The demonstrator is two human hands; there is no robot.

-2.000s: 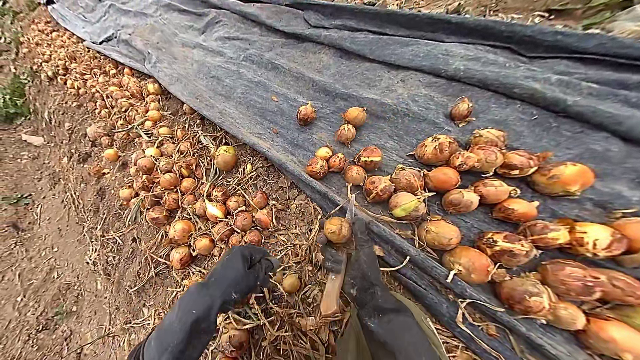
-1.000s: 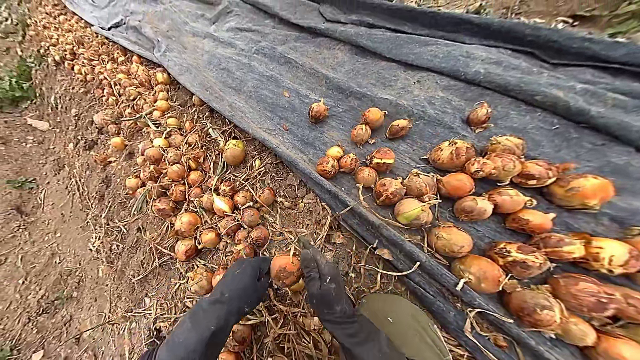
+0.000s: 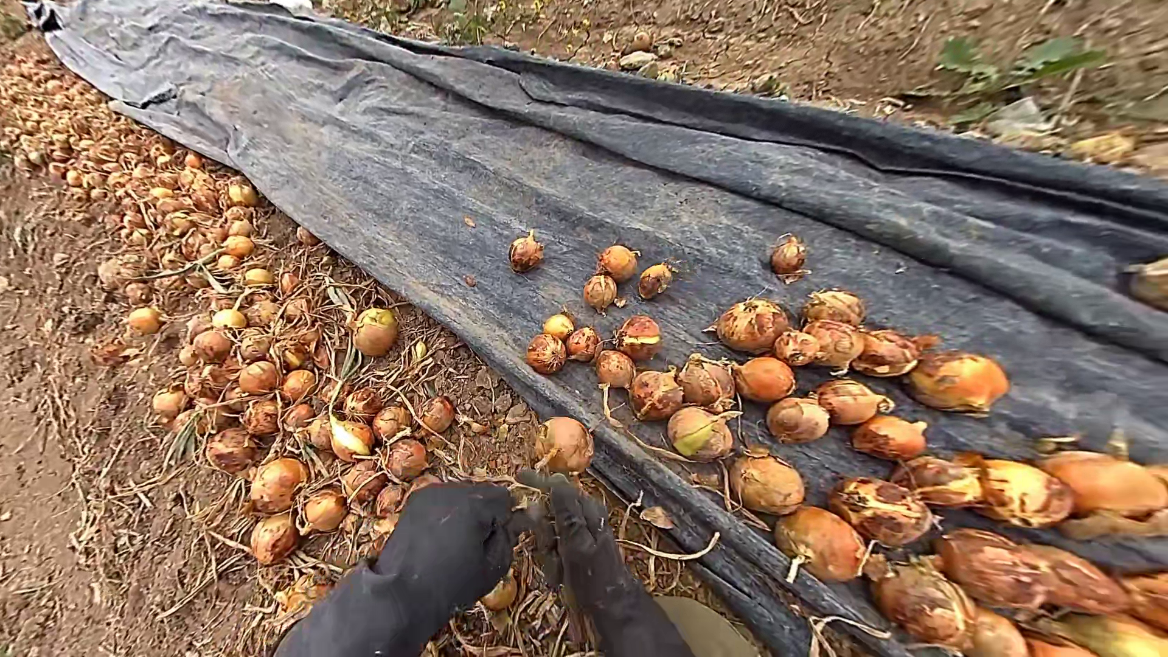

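My left hand [image 3: 456,538], in a black glove, is at the lower middle with its fingers curled around dry onion stalks [image 3: 522,493]. Close to its right, my right hand [image 3: 579,543], also gloved in black, reaches up beside the same stalks; its grip is partly hidden. Just above its fingertips is a brown onion [image 3: 564,444], by the near edge of the dark fabric sheet [image 3: 383,192]. Whether the onion is held by its stalks or rests there, I cannot tell. Several larger onions [image 3: 766,484] lie on the sheet to the right, several smaller ones [image 3: 547,353] in its middle.
A long heap of onions [image 3: 260,379] with dry tops lies on the soil left of the sheet and runs to the far left. The sheet's far edge is folded. Green weeds [image 3: 1017,68] and stones [image 3: 639,61] are beyond it.
Two seconds ago a wooden-handled tool showed by my right hand; it is no longer in sight. One second ago both hands held an onion between them. A small onion has joined the group on the sheet.
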